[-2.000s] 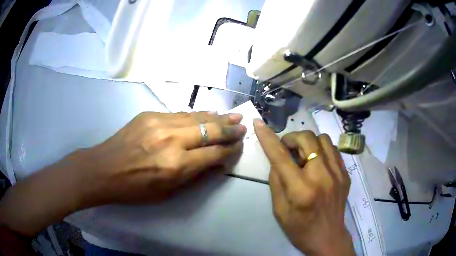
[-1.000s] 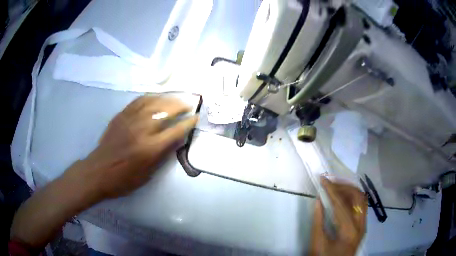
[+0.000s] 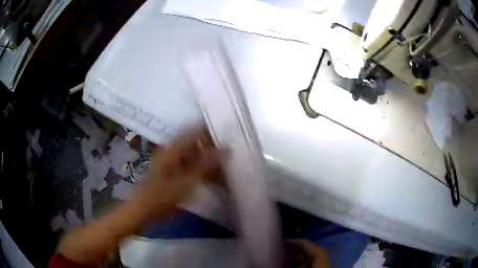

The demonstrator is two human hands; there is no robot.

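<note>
A long pale template strip (image 3: 230, 125) with dark parallel lines slants across the front edge of the table, blurred. My left hand (image 3: 191, 159) is blurred and grips the strip's left edge near its middle. My right hand (image 3: 309, 254) is at the strip's lower end, partly cut off by the bottom of the picture; it appears to hold the strip, though its fingers are hard to make out. A thick white folded piece (image 3: 178, 252) lies on my lap below.
The sewing machine head (image 3: 403, 31) and its presser foot (image 3: 369, 86) are at upper right. Black snips (image 3: 451, 180) lie at right beside a white scrap (image 3: 444, 112). White fabric (image 3: 236, 18) lies at the back. Scraps (image 3: 99, 157) litter the floor at left.
The view has swung left and down. My right hand has brought the strip from beside the machine to the table's front edge. My left hand has moved off the table and taken hold of it.
</note>
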